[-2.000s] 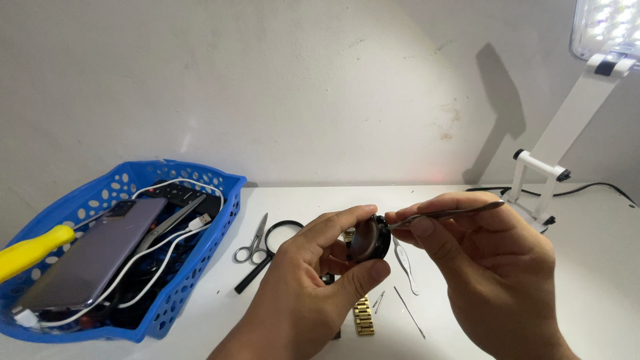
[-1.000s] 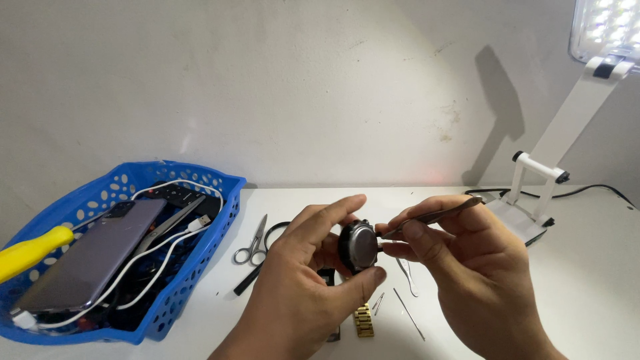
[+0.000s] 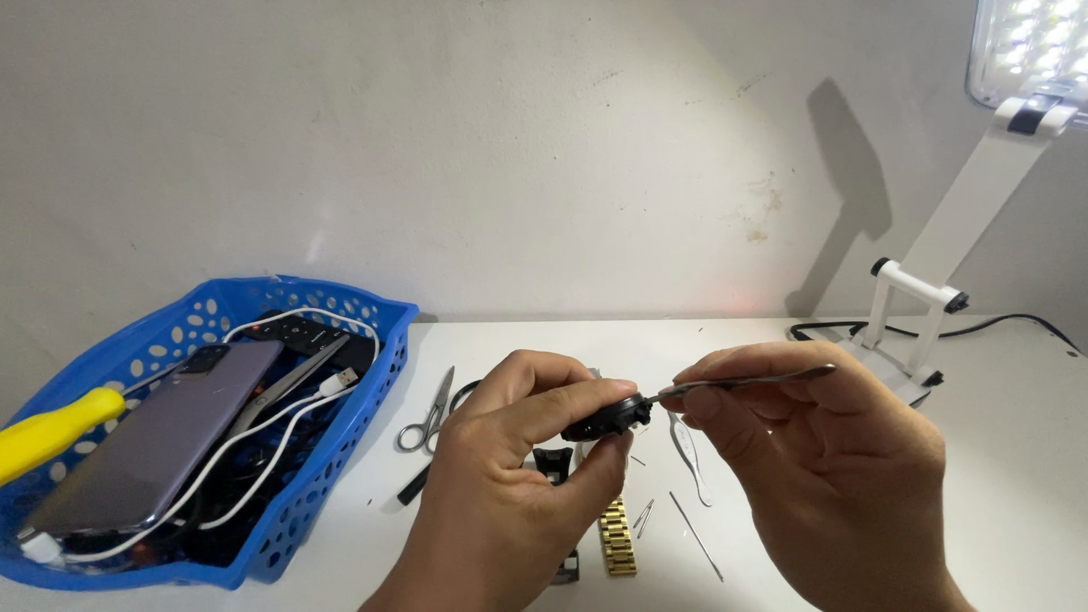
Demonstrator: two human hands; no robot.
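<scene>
Between its thumb and fingers my left hand (image 3: 527, 459) grips a black watch case (image 3: 608, 417), turned nearly edge-on. My right hand (image 3: 816, 450) holds a thin metal tool (image 3: 748, 382), its tip at the right edge of the case; whether it touches is hard to tell. Below the hands lies a gold metal watch band (image 3: 618, 540). Metal tweezers (image 3: 689, 459), a thin metal rod (image 3: 696, 537) and small pins (image 3: 644, 518) lie between the hands. Black parts (image 3: 552, 464) are partly hidden behind my left hand.
At left stands a blue plastic basket (image 3: 319, 472) holding a smartphone (image 3: 161, 433), a yellow-handled screwdriver (image 3: 64, 432), a remote control (image 3: 306, 333) and a white USB cable (image 3: 280, 416). Scissors (image 3: 429, 416) lie beside a black-handled round object (image 3: 415, 484). A white lamp (image 3: 977, 195) stands at right.
The watch case has turned in my left hand from showing a broad round face to nearly edge-on. The tool in my right hand has gone from sloping to almost level.
</scene>
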